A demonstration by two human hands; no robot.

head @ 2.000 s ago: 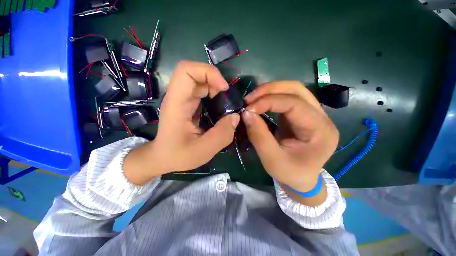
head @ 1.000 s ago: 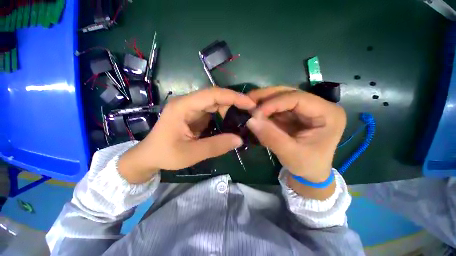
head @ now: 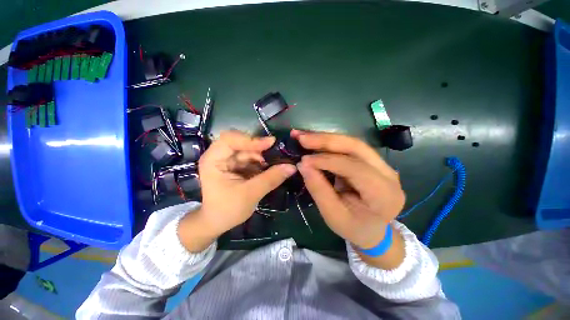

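Observation:
A black housing [head: 282,149] is held between my hands over the green mat. My left hand [head: 234,178] pinches its left side between thumb and fingers. My right hand [head: 353,181] grips its right side with the fingertips. The fingers hide much of it. Thin metal rods and dark housings lie under and below my hands, partly hidden. A blue wrist strap [head: 379,242] is on my right wrist. Another black housing [head: 271,106] with a metal rod and red wire lies just beyond my hands.
Black housings [head: 164,152] with rods and red wires lie beside the blue left tray [head: 75,181], which holds green-and-black assemblies. A circuit board [head: 380,115] joined to a black housing [head: 397,137] lies to the right. Beyond it are small black bits, a coiled blue cord [head: 458,181] and another blue tray [head: 555,125].
The view has shifted, showing more of the left tray and the far rail. My left fingers have closed in on the held housing, which has turned between my hands.

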